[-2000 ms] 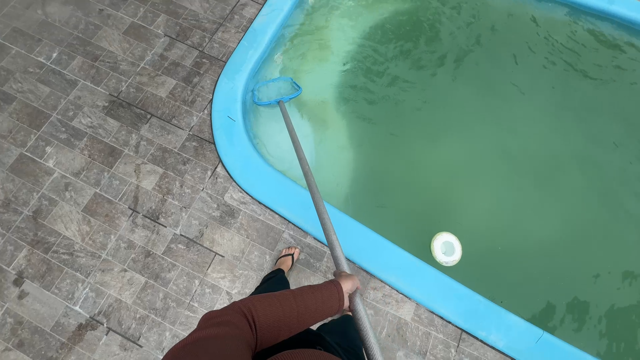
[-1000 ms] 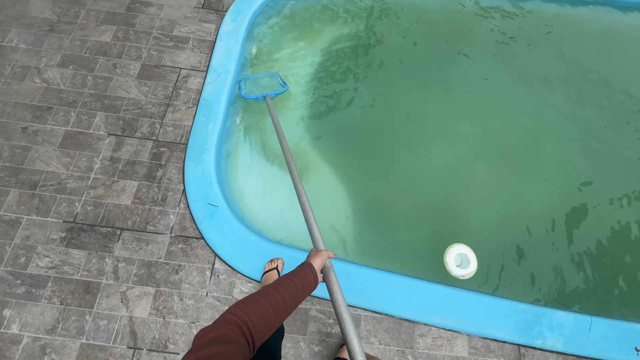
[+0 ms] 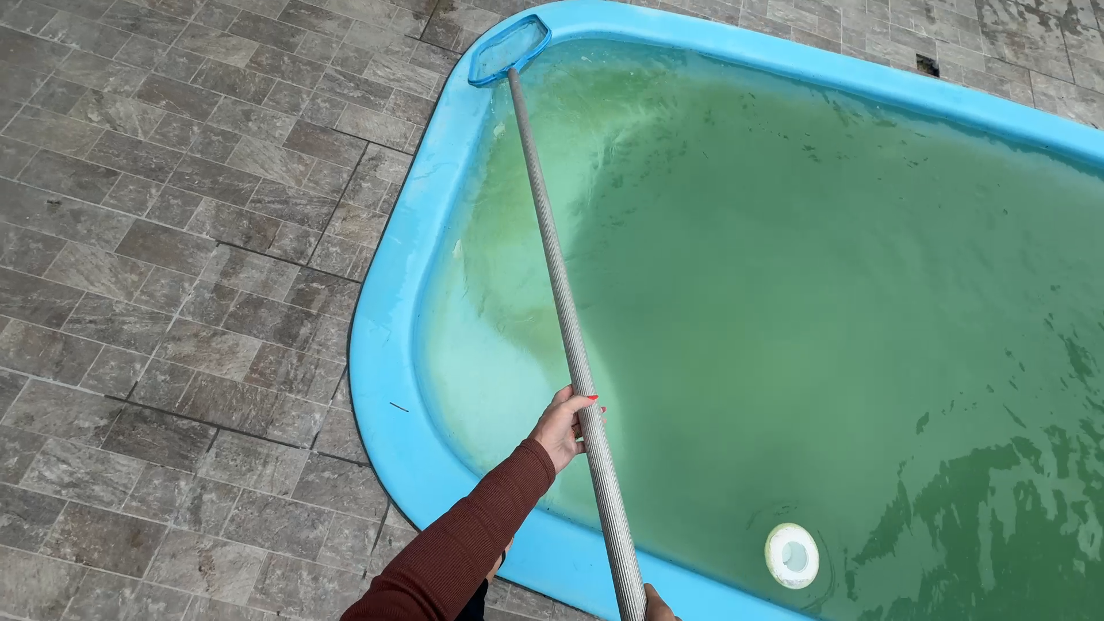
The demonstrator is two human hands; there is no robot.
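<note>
My left hand (image 3: 565,427), in a brown ribbed sleeve, holds the middle of a long grey ribbed pole (image 3: 561,285), the thumb lying over it. At the bottom edge my right hand (image 3: 658,605) shows only in part, on the pole's lower end. On the pole's far end is a blue-framed pool skimmer net (image 3: 511,50), over the light blue pool rim at the top left corner. Below the net lies green, cloudy water (image 3: 776,302).
A round white float (image 3: 791,555) sits in the water near the close edge. The light blue pool rim (image 3: 384,345) curves around the corner. Grey stone paving (image 3: 198,259) lies to the left, and more runs beyond the far rim, with a small dark hole (image 3: 927,65).
The skimmer net has moved from the water inside the corner to over the pool rim. My left arm reaches farther out over the water, and part of my right hand now shows.
</note>
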